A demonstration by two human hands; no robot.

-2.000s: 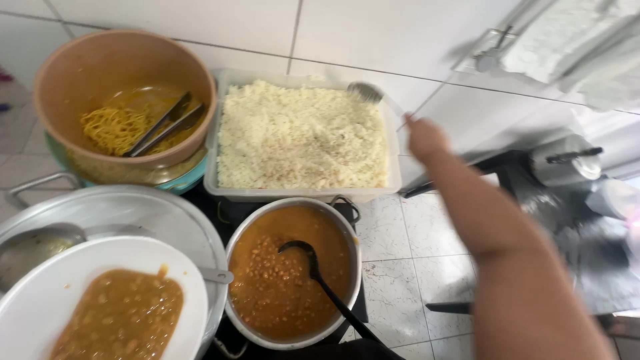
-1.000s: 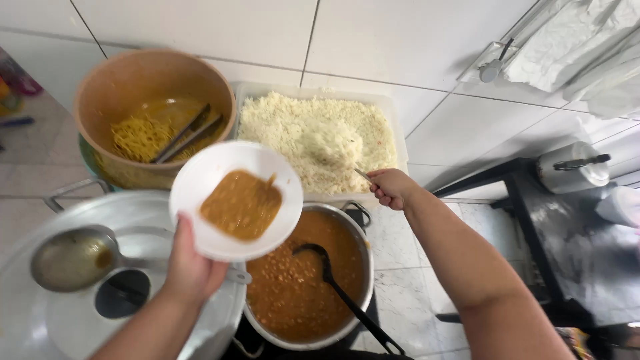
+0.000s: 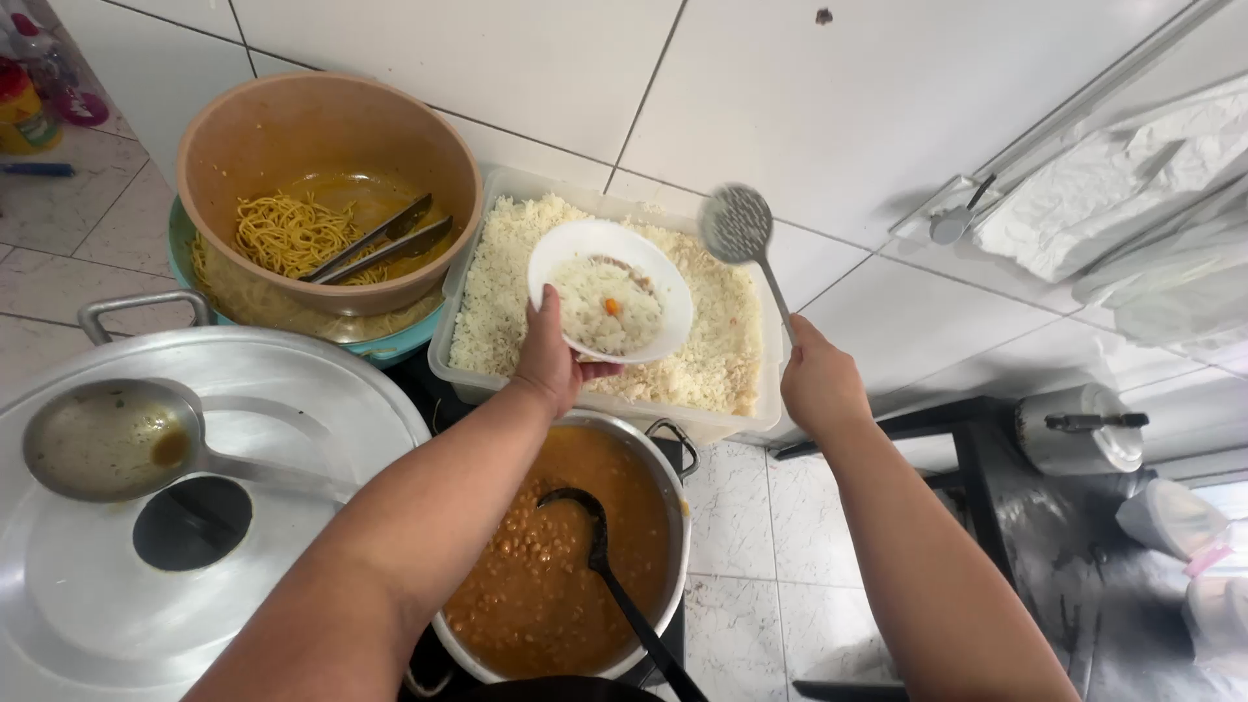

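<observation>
My left hand (image 3: 558,351) holds a white bowl (image 3: 673,283) by its near left rim, above a plastic tub of cooked rice (image 3: 487,283). White rice with an orange bit on it covers most of the food in the bowl, and a little brown shows at its far edge. My right hand (image 3: 824,380) grips the handle of a perforated metal skimmer (image 3: 736,224), raised over the tub's right edge. Below my left hand stands a metal pot of beans in brown sauce (image 3: 556,595), with a black ladle (image 3: 624,575) resting in it.
A brown plastic basin (image 3: 224,136) with noodles and metal tongs (image 3: 380,244) stands on a teal basin (image 3: 390,341). At left, a metal ladle (image 3: 107,439) lies on a large aluminium lid (image 3: 322,390). The tiled wall is behind; a lidded pot (image 3: 1072,439) stands on a dark stove at right.
One second ago the bowl showed only beans in sauce; rice now lies over them. My left hand has carried the bowl over the rice tub. The skimmer has been lifted out of the rice.
</observation>
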